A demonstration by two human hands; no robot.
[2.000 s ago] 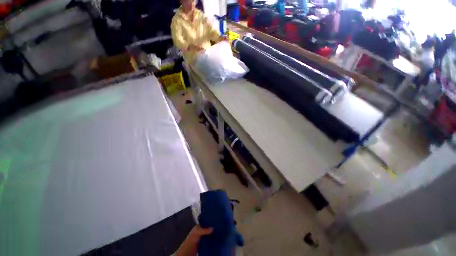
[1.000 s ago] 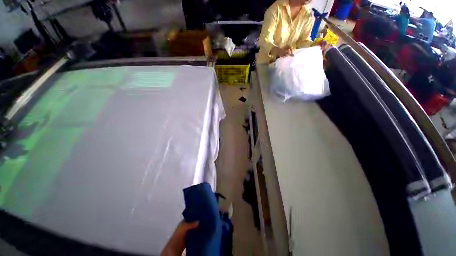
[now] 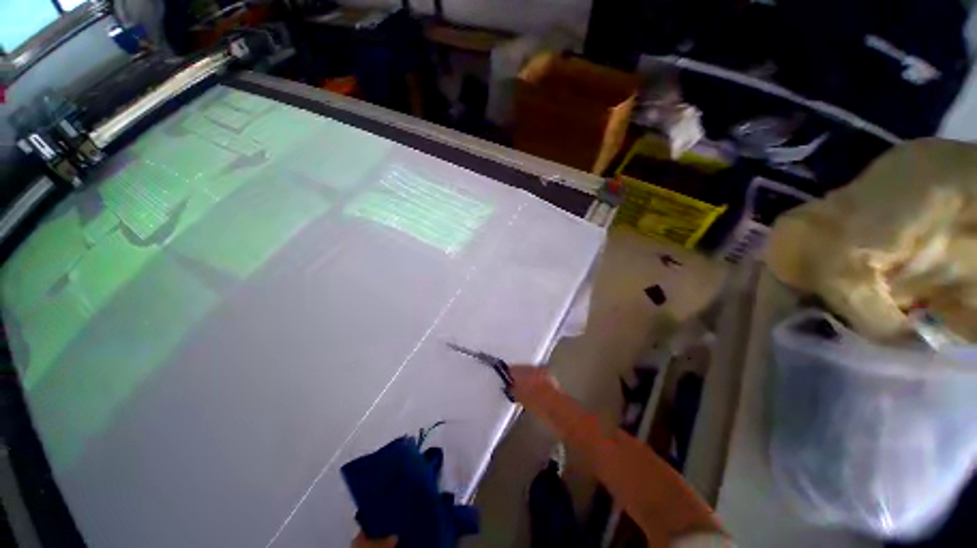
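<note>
My left hand [image 3: 375,542] shows only partly at the bottom edge and holds a folded navy-blue fabric bundle [image 3: 391,490] over the near edge of a cutting bed. My right hand [image 3: 527,385] is closed on the dark handles of fabric shears [image 3: 482,360]. The blades point left over the bed's pale sheet [image 3: 321,353]. Whether they touch the sheet I cannot tell.
Green light patterns lie on the sheet. A cutter beam [image 3: 161,102] spans the far left. A cardboard box [image 3: 573,112] and yellow crate [image 3: 670,203] stand beyond. At right, a person in yellow [image 3: 857,236] is beside a translucent plastic bag [image 3: 873,439] on a table.
The view has swung left and come nearer the bed and the bag. My right hand has come into view with the shears. The navy bundle is still in my left hand.
</note>
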